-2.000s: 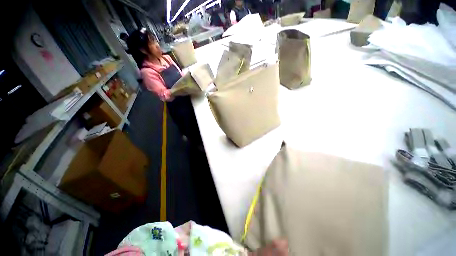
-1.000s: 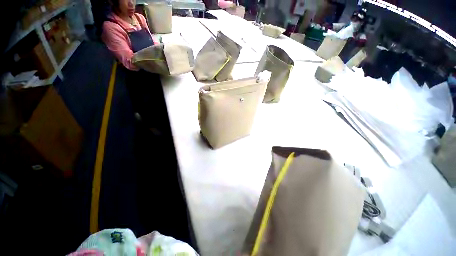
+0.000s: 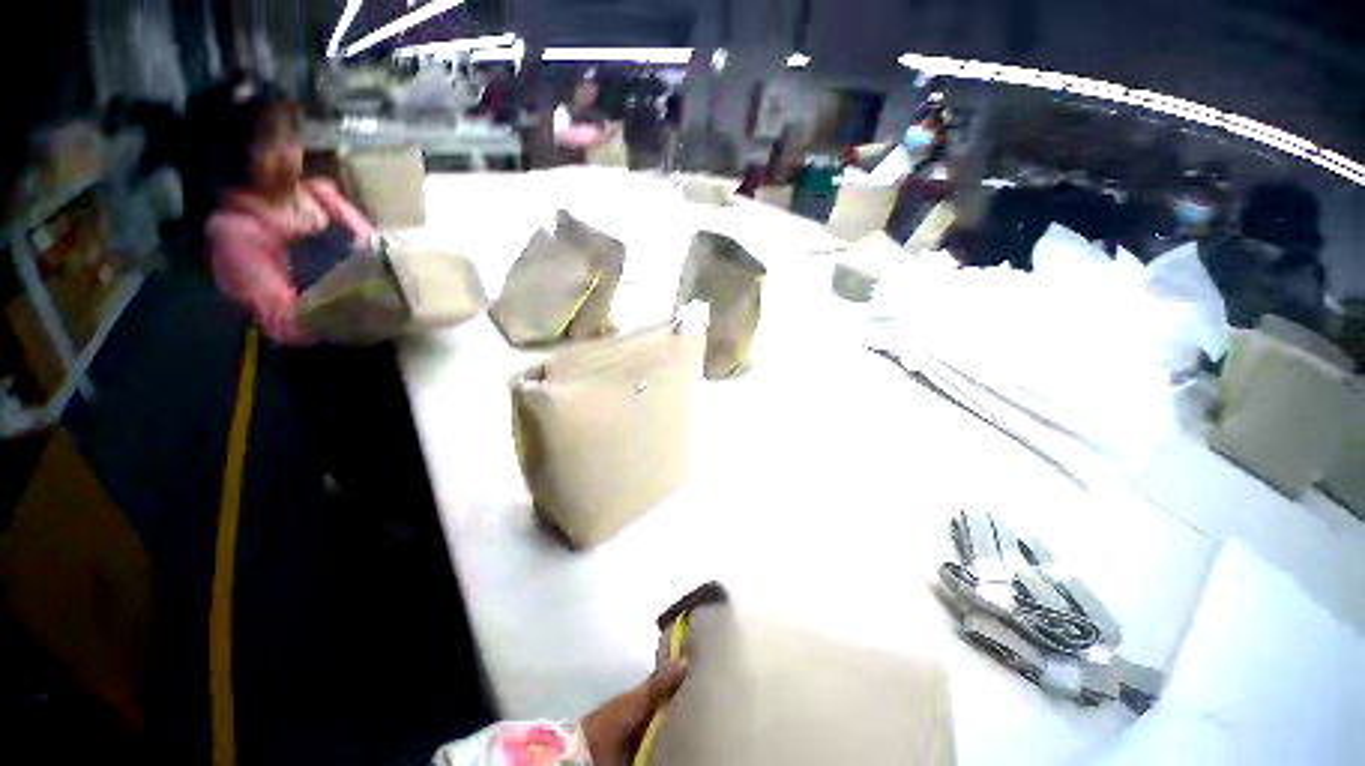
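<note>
A beige-taupe bag body (image 3: 808, 696) with a yellow edge line lies nearest me at the bottom of the picture, its lower part cut off. My left hand (image 3: 636, 715) is at its left side, fingers on the side by the yellow line and dark top corner. A flowered sleeve shows at that wrist. My right hand is not in view. Another beige bag (image 3: 606, 434) with a small metal dot stands upright just beyond, with a bit of white at its top right corner.
A bundle of grey straps (image 3: 1033, 606) lies right of the near bag. White sheets (image 3: 1257, 673) and a crumpled white heap (image 3: 1048, 337) lie at the right. More bags stand farther back. A person in pink (image 3: 277, 247) holds a bag at the table's left edge.
The view has turned, so the table things sit further left and lower, except the straps, now uncovered. The near bag has turned and sits lower. My left hand has come into view on it.
</note>
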